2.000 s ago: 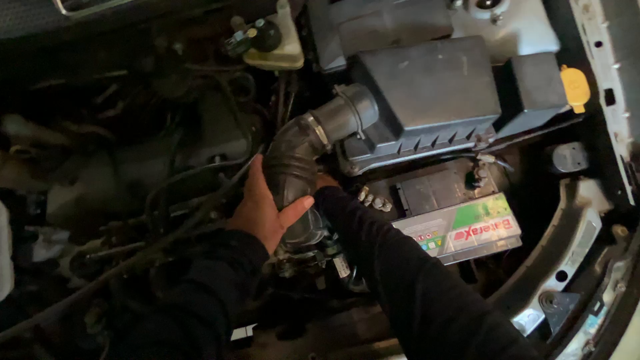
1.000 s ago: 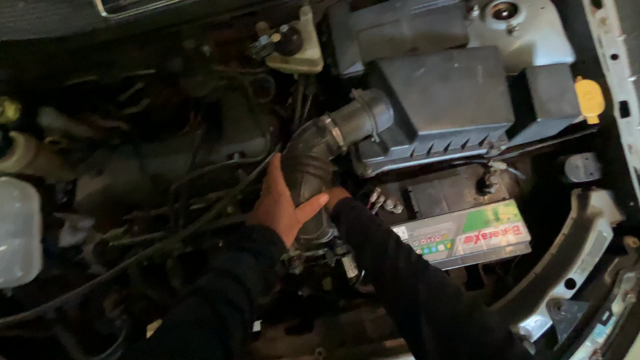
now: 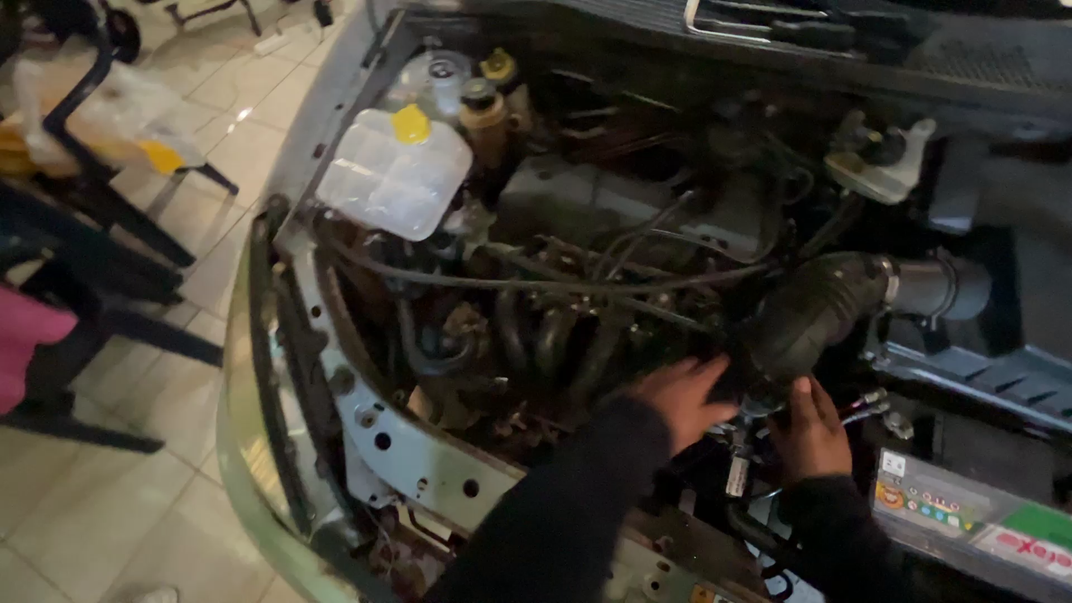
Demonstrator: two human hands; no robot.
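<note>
A black corrugated air intake hose [image 3: 796, 322] curves down from the grey air filter duct [image 3: 963, 287], held there by a metal clamp [image 3: 890, 283]. My left hand [image 3: 688, 402] is at the left of the hose's lower end, its fingers apart and nothing seen in them. On the right of that end is my right hand [image 3: 811, 431], fingers pointing up and close to the hose; whether it presses on the hose is unclear. A connector with a pale label [image 3: 737, 476] hangs between and below the hands.
The car battery [image 3: 971, 519] sits at lower right beside the air filter housing [image 3: 980, 381]. A thin black hose [image 3: 536, 285] crosses the engine. A translucent reservoir with a yellow cap [image 3: 398, 176] stands at the left. Dark chairs [image 3: 109, 260] stand on the tiled floor outside the car.
The view has swung left. My left hand has come off the side of the corrugated hose to its lower end. My right hand, partly hidden behind the hose before, now shows beside it.
</note>
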